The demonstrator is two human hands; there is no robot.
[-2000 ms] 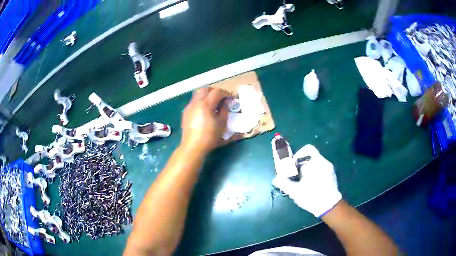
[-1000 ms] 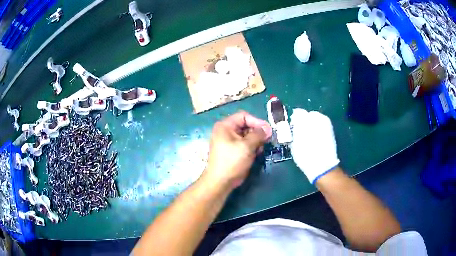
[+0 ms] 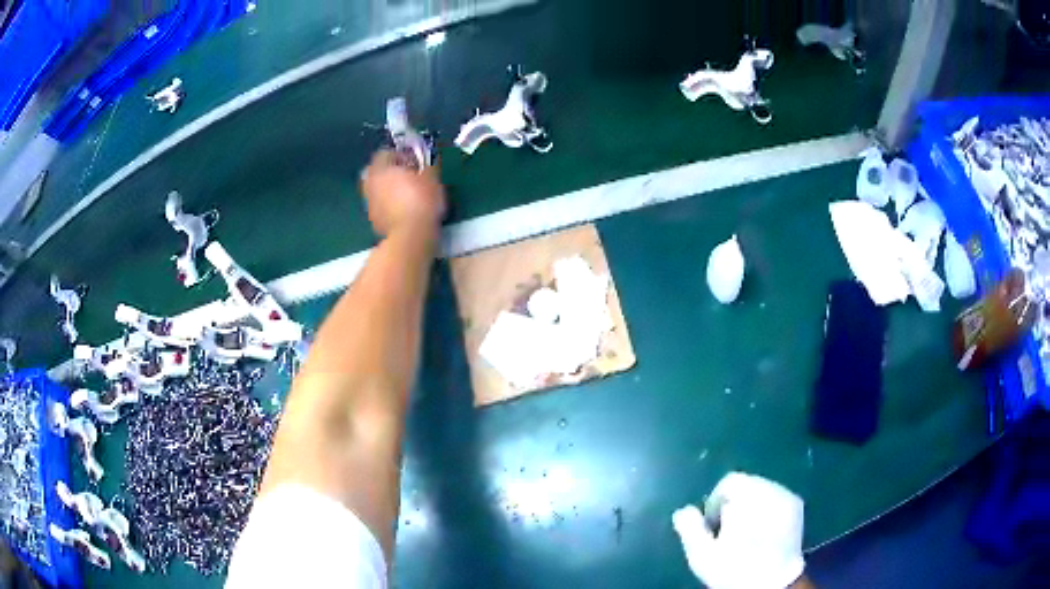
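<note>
My left hand [image 3: 403, 198], bare, reaches over the pale rail onto the dark green conveyor. Its fingers are closed on the near end of a white handle unit [image 3: 400, 121] and hide that end. My right hand [image 3: 748, 532], in a white glove, is low at the bench's front, thumb apart from the fingers, with nothing visible in it. The tan cardboard pad [image 3: 495, 385] lies near the bench centre with a white grease mound [image 3: 550, 334] on it.
Handle units [image 3: 507, 120] lie on the conveyor beyond the rail [image 3: 645, 186]. More units [image 3: 248, 336] and a heap of small pins [image 3: 196, 466] are at left. A white bottle [image 3: 725, 270], dark phone [image 3: 850, 362], cloth [image 3: 875, 247] and blue bin [image 3: 961, 207] are at right.
My left hand has moved from the bench front to the conveyor. The handle unit has left my right hand, which is now lower in view. The camera view has shifted.
</note>
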